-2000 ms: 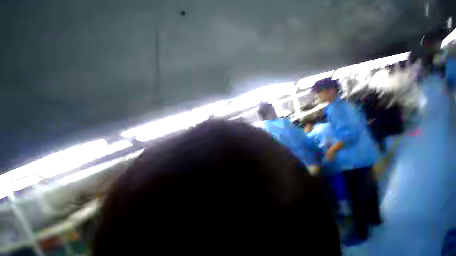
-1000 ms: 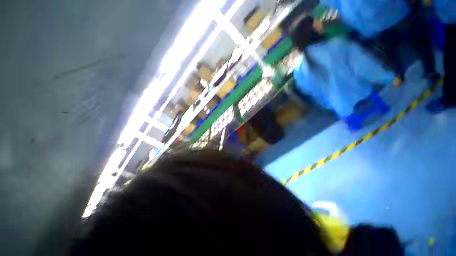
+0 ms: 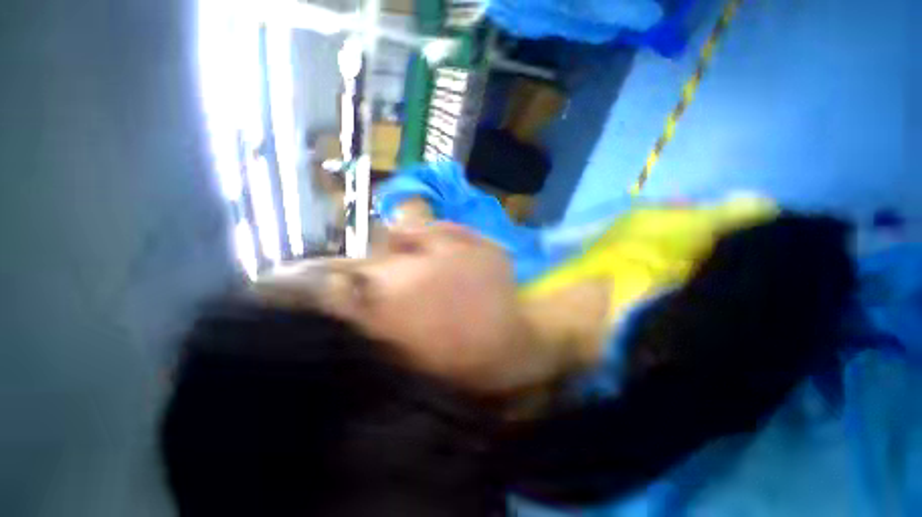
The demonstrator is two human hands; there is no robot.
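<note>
Neither of my hands can be made out. Nearest in view is a person, blurred and lying sideways across the picture, with dark hair [image 3: 293, 404]. The person wears a bright yellow shirt [image 3: 657, 242] and a light blue smock. A raised blue sleeve [image 3: 440, 187] shows beyond the face, with a small blurred patch of skin at its end; whose arm this is cannot be told. No tool or part is seen held.
A green-topped line with a row of pale pieces [image 3: 443, 116] runs at top centre, beside brown boxes [image 3: 531, 109]. Blue floor with yellow-black tape [image 3: 677, 116] lies at upper right. A bright tube light [image 3: 217, 101] is at left; blue cloth shows at top.
The view has swung and tilted. The dark head that filled the bottom now shows side-on, with the yellow shirt and a blue sleeve. The line and floor tape stand steeper.
</note>
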